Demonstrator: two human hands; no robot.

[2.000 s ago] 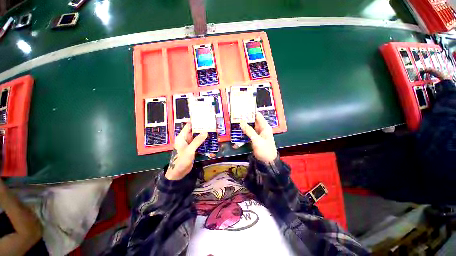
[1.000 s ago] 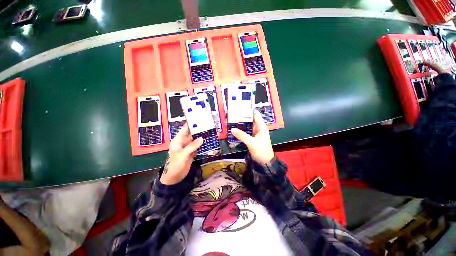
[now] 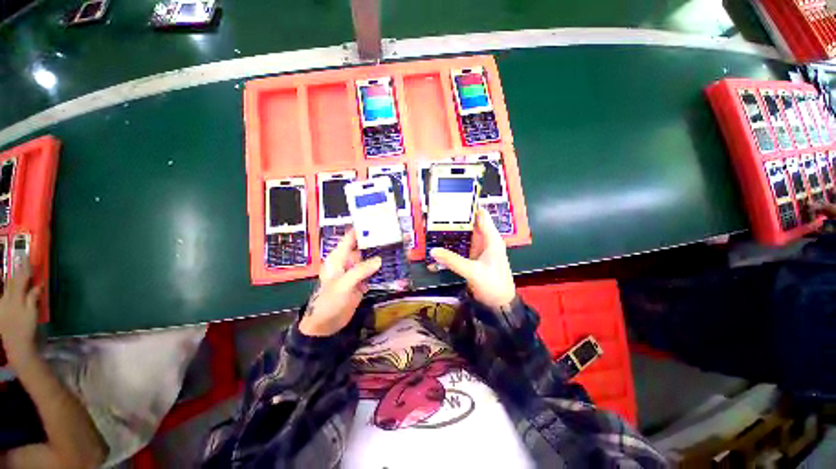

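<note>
My left hand [image 3: 337, 284] holds a keypad phone [image 3: 378, 224] upright, its screen white with a blue block near the top. My right hand [image 3: 481, 266] holds another keypad phone [image 3: 451, 206], its screen white below a blue block. My thumbs lie over both keypads. Both phones are above the front row of the red phone tray [image 3: 385, 71]. The front row holds several dark-screened phones, partly hidden by the held ones. In the back row, two phones [image 3: 379, 114] show coloured bands; the other three slots are empty.
Neighbouring trays with phones lie at the left [image 3: 37, 183] and right [image 3: 733, 156], each with another person's hand at it. A metal post [image 3: 366, 32] and rail stand behind my tray. Loose phones [image 3: 183, 13] lie beyond. A red crate [image 3: 587, 307] at lap level holds one phone.
Both held screens have changed to a blue block on white. The loose phones beyond the rail have shifted right. A person's hand has come to the left tray.
</note>
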